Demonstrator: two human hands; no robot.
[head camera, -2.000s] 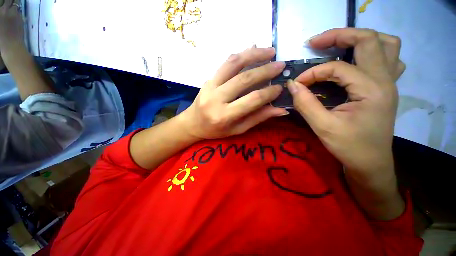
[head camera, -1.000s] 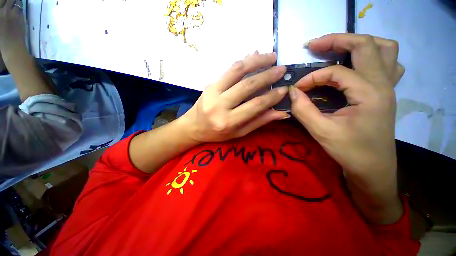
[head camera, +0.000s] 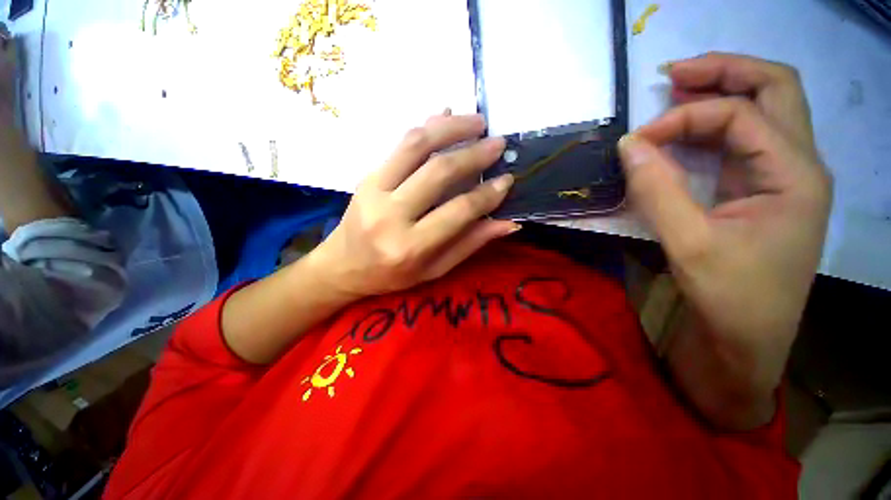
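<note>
The black phone middle frame (head camera: 547, 203) lies at the table's front edge, its large window showing white table. My left hand (head camera: 415, 200) rests on the frame's left edge, fingertips on the black panel. A thin orange-brown flex cable (head camera: 553, 159) runs slanting across the panel from my left fingertip. A small yellow flex piece (head camera: 572, 193) lies below it on the panel. My right hand (head camera: 733, 176) is at the panel's right edge, thumb and index fingertips together; whether they pinch anything is too small to tell.
A yellow flex pile (head camera: 315, 49) lies on the table up left, with a darker small pile (head camera: 168, 12) beyond. A stray yellow piece (head camera: 645, 18) lies right of the frame. Small slivers (head camera: 274, 158) lie near the edge. A neighbour's sleeve (head camera: 63, 264) is at far left.
My right hand has moved right, from near the round hole to the panel's right edge, uncovering the panel and the slanting cable. The frame and table show further left in the view.
</note>
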